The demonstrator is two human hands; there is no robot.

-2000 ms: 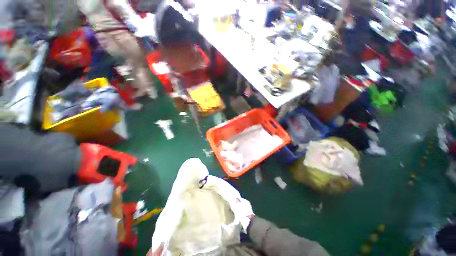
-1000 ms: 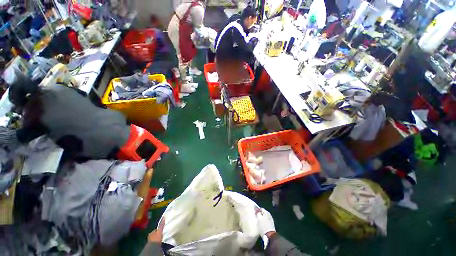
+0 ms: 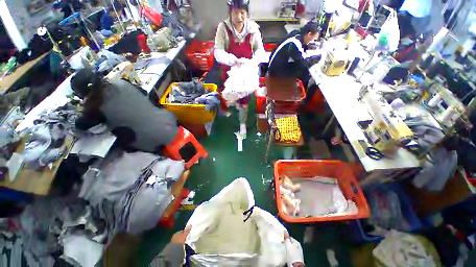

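The white woven sack (image 3: 229, 227) is right in front of me at the bottom, its mouth open towards me. A dark tie cord (image 3: 248, 213) hangs at its rim. My left hand (image 3: 181, 235), bare, grips the sack's left rim. My right hand (image 3: 294, 251), in a white glove, holds the right rim; its lower part is cut off by the picture's bottom edge. The inside of the sack shows pale cloth or lining; I cannot tell which.
An orange-red crate (image 3: 322, 215) with white pieces stands right of the sack. A person in a red apron (image 3: 241, 49) faces me, holding white cloth (image 3: 241, 78). Grey garment pieces (image 3: 125, 193) and a red stool (image 3: 198, 151) are left. A yellow crate (image 3: 194, 112) stands beyond; a sewing table (image 3: 344, 114) runs along the right.
The view has swung left and become sharper, so the crate sits further right. The person in the red apron now faces me, nearer, with white cloth in hand. Both hands still hold the sack open.
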